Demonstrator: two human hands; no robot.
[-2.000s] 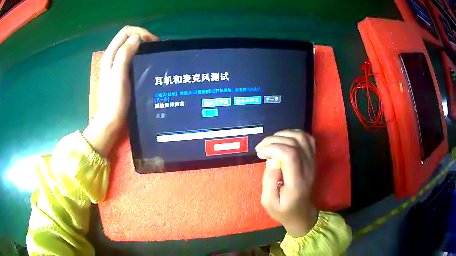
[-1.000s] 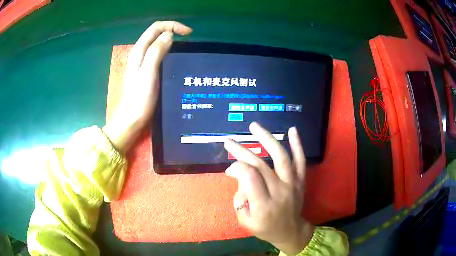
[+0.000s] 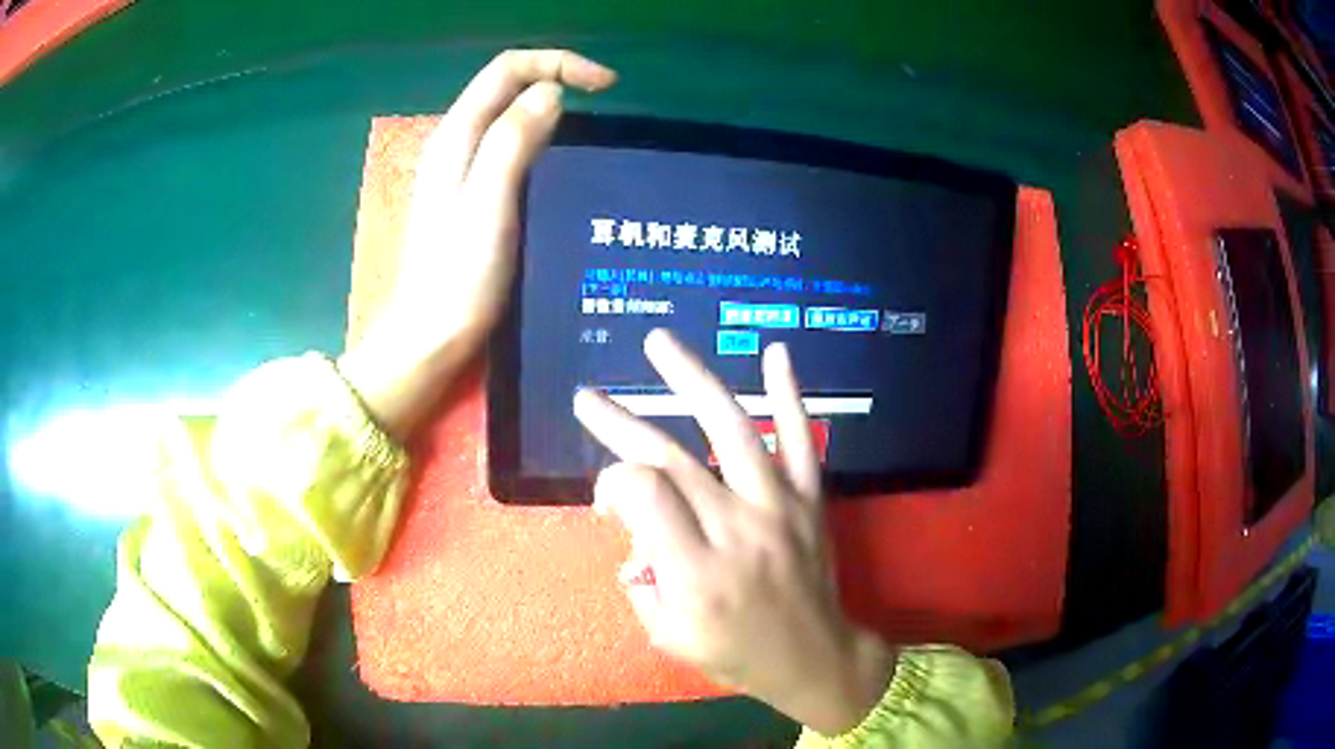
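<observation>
The black tablet (image 3: 937, 366) lies on an orange-red foam tray (image 3: 556, 629). Its dark screen shows a white Chinese heading, small blue buttons, a long white bar and a partly covered red button. My left hand (image 3: 461, 264) holds the tablet's left edge, with fingertips at the upper left corner. My right hand (image 3: 732, 542) is over the lower part of the screen, fingers spread; whether the fingertips touch the glass is unclear. A small red thing (image 3: 641, 577) shows by the right thumb; I cannot tell whether it is held.
Coiled red cable (image 3: 1123, 351) lies on the green surface (image 3: 234, 190) right of the foam. Beyond it, another foam tray (image 3: 1193, 366) bears a dark tablet (image 3: 1271, 381). More trays and dark slabs show at the upper right, and a foam corner (image 3: 66, 29) at the upper left.
The tablet, foam and left hand have shifted right in the view. My right hand has moved left across the screen and its curled fingers have spread, now partly covering the bar and red button.
</observation>
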